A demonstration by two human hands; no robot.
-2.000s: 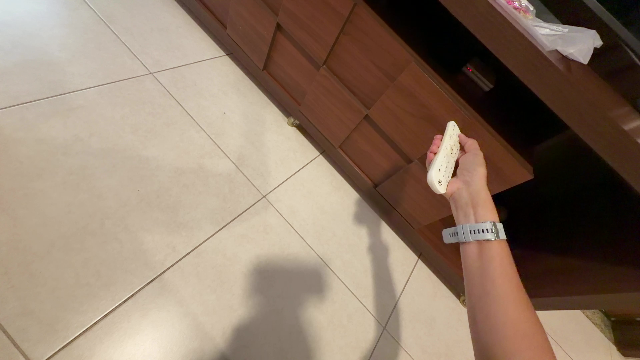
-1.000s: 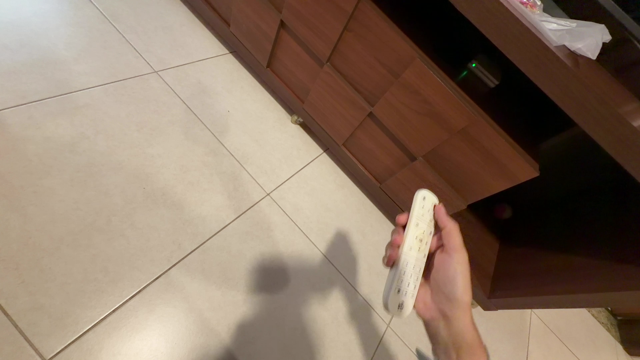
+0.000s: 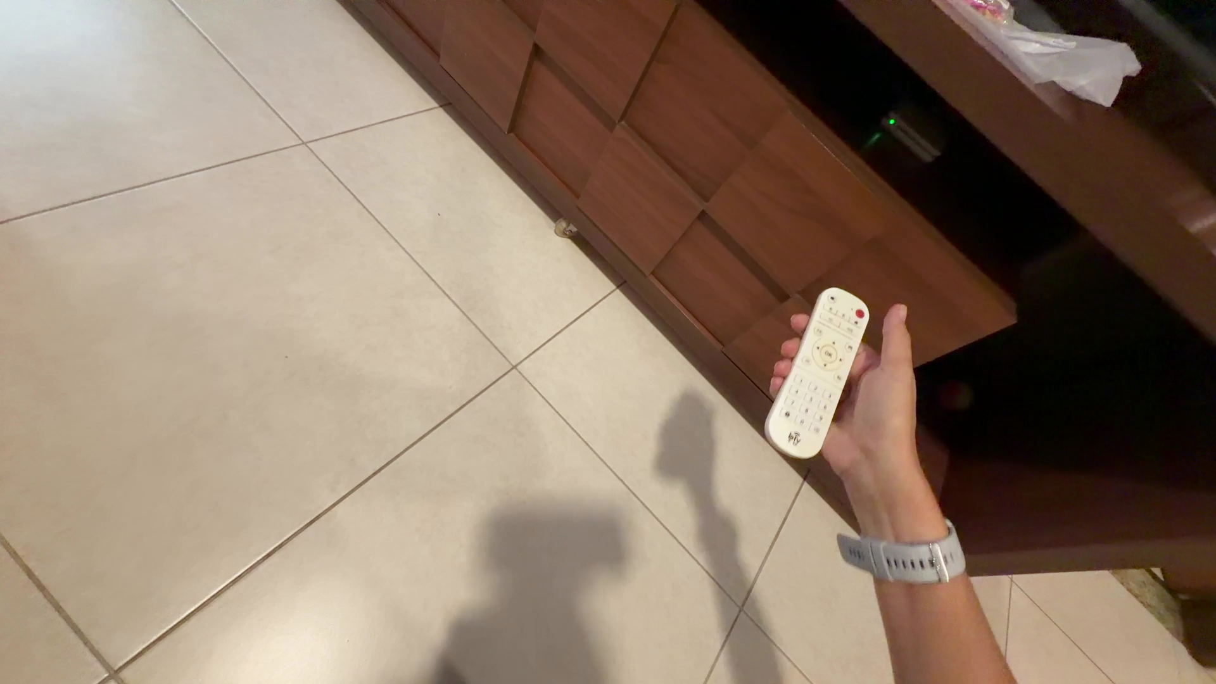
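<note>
On the right side of the view, my right hand [image 3: 869, 394] is turned palm up and holds a white remote control [image 3: 819, 372]. Its button face is toward me, with a red button at the top and a round pad below it. My fingers curl around its left edge from beneath, while the thumb stands apart on the right. A grey watch strap [image 3: 902, 559] circles my wrist. The hand is in front of the lower corner of a brown wooden cabinet [image 3: 703, 152]. My left hand is out of view.
Large beige tiles [image 3: 228, 313] cover the floor, with shadows at lower middle. Inside the cabinet's dark open shelf sits a small device [image 3: 910, 136] with a green light. A white plastic bag [image 3: 1069, 62] lies on the cabinet top. A small object [image 3: 565, 228] touches the cabinet base.
The remote has turned in my right hand: it was seen at a slant earlier, and its button face now shows fully. The thumb has lifted off the remote's edge since a second ago.
</note>
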